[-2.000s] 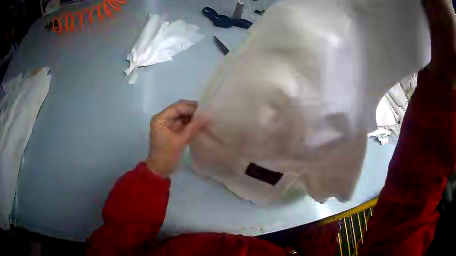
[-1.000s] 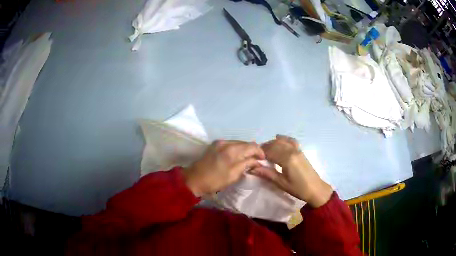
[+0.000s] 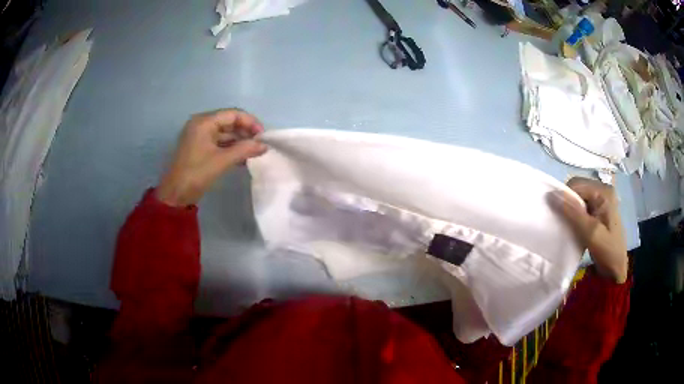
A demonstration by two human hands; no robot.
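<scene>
A white garment panel [image 3: 420, 176] is stretched between my hands above the near part of the table, its lower edge hanging loosely. A black brand label [image 3: 450, 249] shows on its lower right part. My left hand [image 3: 217, 150] pinches the panel's upper left corner between thumb and fingers. My right hand [image 3: 596, 217] grips its right end near the table's front edge. The tailor's shears [image 3: 403, 51] lie beyond the panel, cut off by the top edge of the picture, untouched.
The grey-blue table [image 3: 157, 82] bears long white cloth [image 3: 37, 142] at the left edge. A white bundle [image 3: 251, 11] lies at the top. A folded white stack [image 3: 566, 109] and heaped pieces [image 3: 637, 90] lie at right. A yellow rack [image 3: 529, 349] is below the front edge.
My hands were close together on the bunched cloth a second ago. They have moved far apart, and the panel is now spread between them with its label showing.
</scene>
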